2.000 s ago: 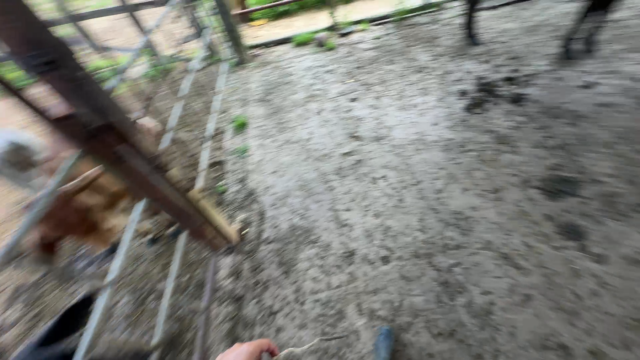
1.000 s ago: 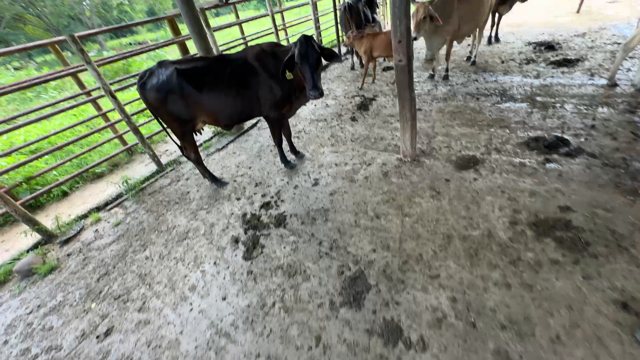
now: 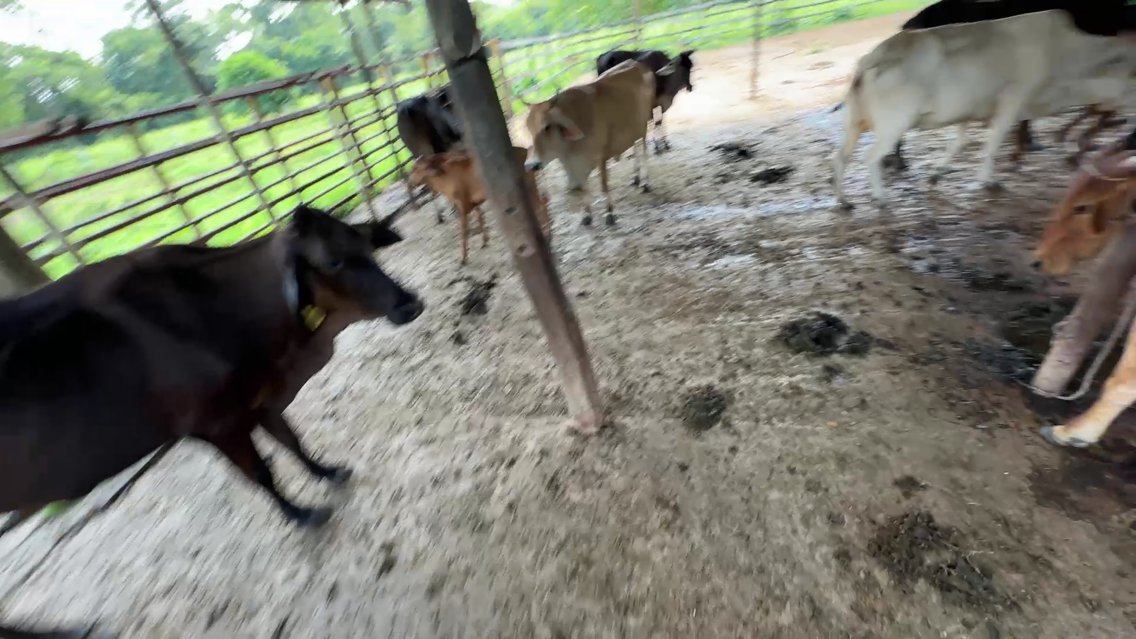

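Neither my left hand nor my right hand shows in the head view now. A dark brown cow with a yellow ear tag stands close at the left, its head turned to the right. A wooden post rises near the middle. Behind it are a small reddish-brown calf and a tan cow with its head lowered. At the right edge, a reddish-brown calf, partly cut off, is beside a leaning wooden post with a rope around its lower part.
A metal rail fence runs along the left and back. White cattle stand at the upper right, with dark ones near them. Dung piles lie on the dirty floor, which looks wet toward the right.
The view has swung strongly to the right and nearer the dark cow. A hand at the bottom edge two seconds ago, with a thin cord beside it, is out of view.
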